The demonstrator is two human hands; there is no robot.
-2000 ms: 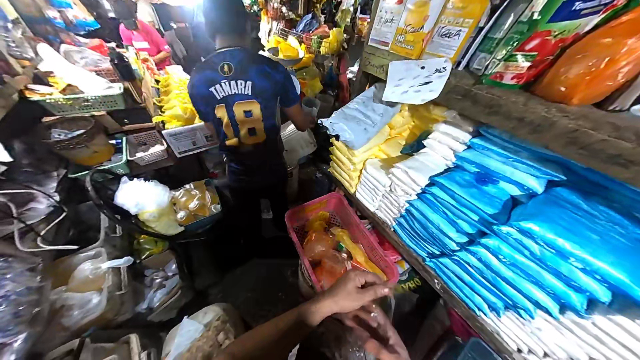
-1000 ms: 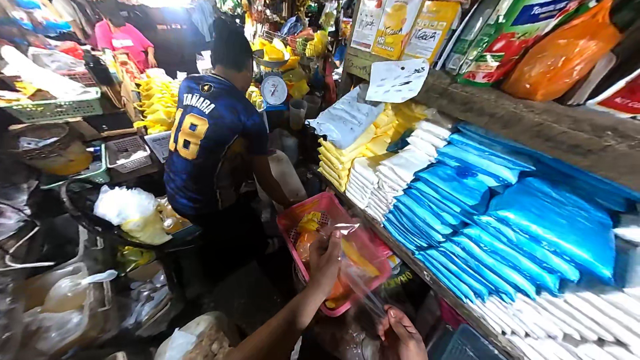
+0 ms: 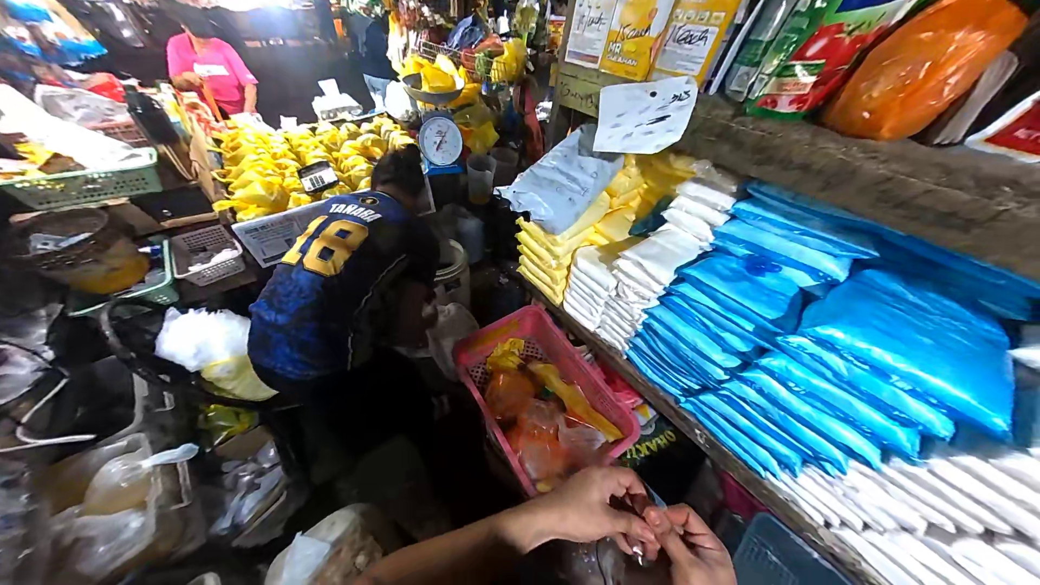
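My left hand (image 3: 597, 508) and my right hand (image 3: 689, 544) meet at the bottom, fingertips pinched together on the gathered top of a clear plastic bag (image 3: 597, 565). Most of the bag lies below the view or in shadow. Just beyond my hands is a pink plastic basket (image 3: 487, 398) holding orange-filled clear bags (image 3: 540, 439) and a yellow plastic bag (image 3: 577, 398). To its right, a wooden shelf bears stacked blue plastic packs (image 3: 902, 341), white packs (image 3: 642, 268) and yellow packs (image 3: 544, 260).
A person in a dark blue jersey (image 3: 341, 268) bends left of the basket. Beyond are a dial scale (image 3: 440, 140), yellow bundles (image 3: 276, 162) and a person in pink (image 3: 213, 69). A green basket (image 3: 89, 183) is at the left; a sack (image 3: 333, 544) stands at the bottom.
My hands, spread apart with the clear bag between them a second ago, have come together at its top. The person in the jersey, upright at first, now bends low.
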